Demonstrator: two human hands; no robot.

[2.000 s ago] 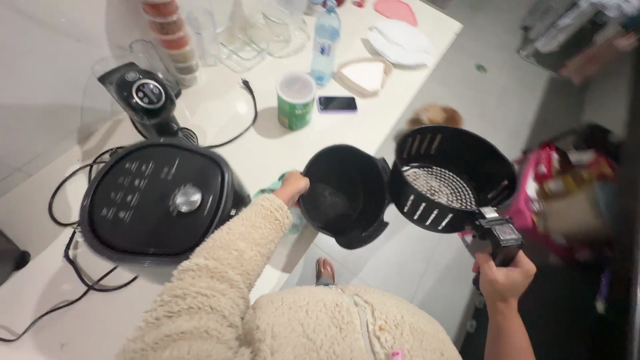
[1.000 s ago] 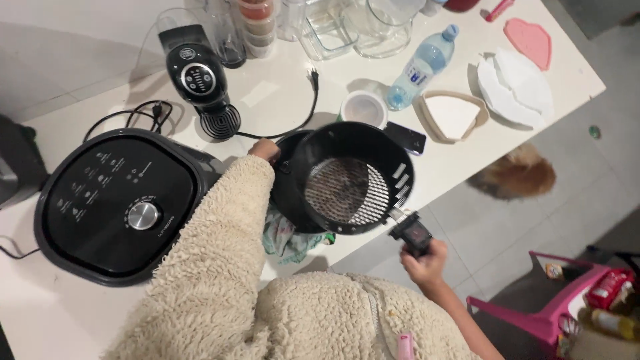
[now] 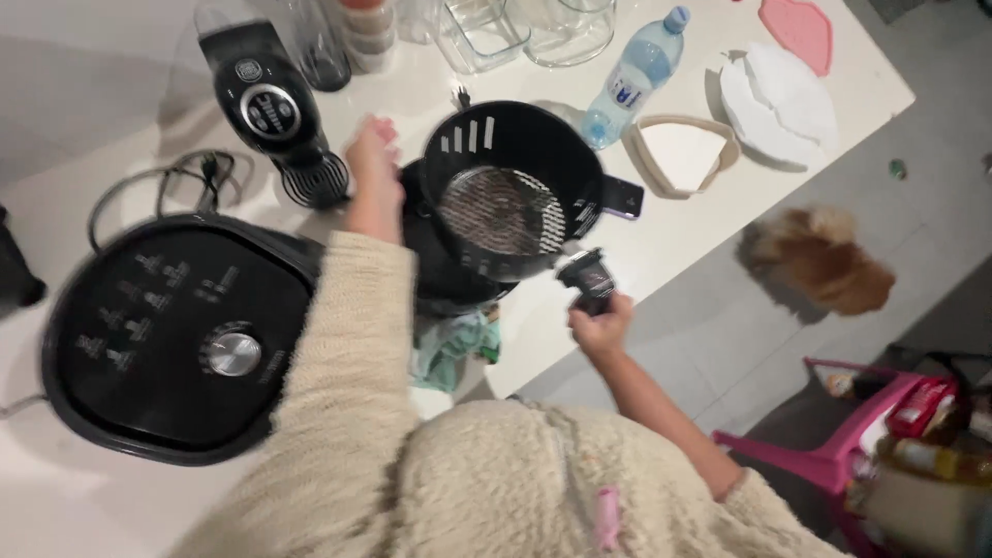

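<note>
My right hand (image 3: 603, 322) grips the handle of a black air fryer basket (image 3: 511, 186) with a perforated bottom. Partly under this basket, to its left, lies a black outer pan (image 3: 442, 267). My left hand (image 3: 377, 167) is raised beside the pan's left rim, blurred; whether its fingers touch the rim is unclear. The black air fryer body (image 3: 178, 333), with a silver dial, stands on the counter left of my left sleeve. A green patterned cloth (image 3: 453, 349) lies below the pan at the counter edge.
A black coffee machine (image 3: 267, 108), glass containers (image 3: 484, 35), a water bottle (image 3: 639, 74), a phone (image 3: 624, 198), a triangular dish (image 3: 686, 155) and a broken white piece (image 3: 779, 108) are on the counter (image 3: 542, 349). A furry animal (image 3: 825, 256) and a pink chair (image 3: 829, 449) are beyond its edge.
The basket and pan, side by side two seconds ago, now overlap over the counter. My left hand, on the pan's rim before, has moved up. The green-labelled tub is now hidden.
</note>
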